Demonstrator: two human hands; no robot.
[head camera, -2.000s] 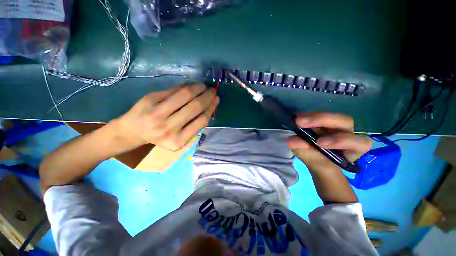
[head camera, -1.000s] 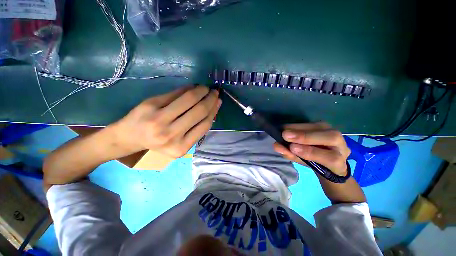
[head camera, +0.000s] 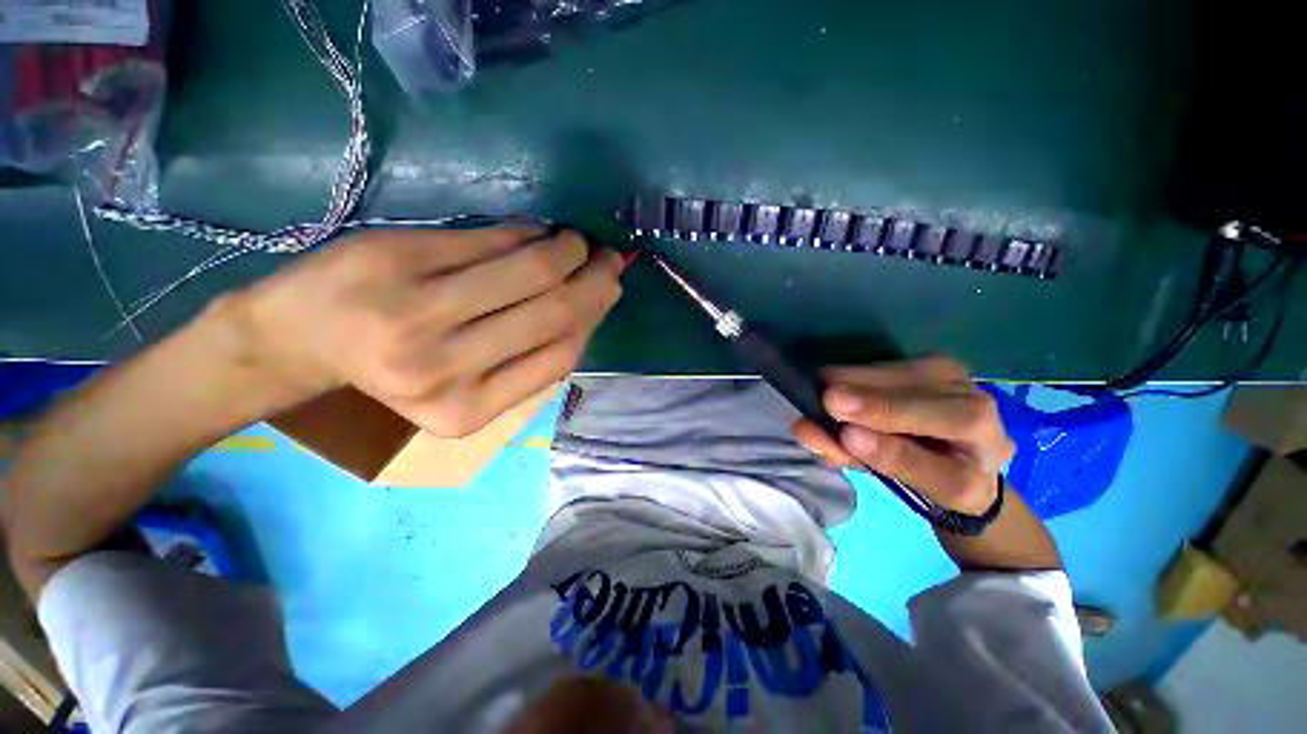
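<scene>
A row of small black components (head camera: 846, 232) lies on the green mat, with shiny terminals along its near edge. My right hand (head camera: 917, 430) holds the black soldering iron (head camera: 781, 376) like a pen, its thin tip near the row's left end. My left hand (head camera: 459, 323) is beside that end, thumb and fingers pinched on a short red wire (head camera: 629, 260). The wire shows only at the fingertips, close to the iron tip. Whether the tip touches the wire or a terminal cannot be told.
A silvery wire bundle (head camera: 348, 158) lies at the left by a clear bag of red parts (head camera: 86, 86). Another plastic bag (head camera: 430, 40) is at the back. Black cords (head camera: 1218, 294) lie at the right. A blue stool (head camera: 1072, 452) and a cardboard box (head camera: 480, 437) are below the bench edge.
The iron tip has moved down off the row's terminals to its near side. My left forearm has swung outward to the left. More of the row's left end shows than two seconds ago.
</scene>
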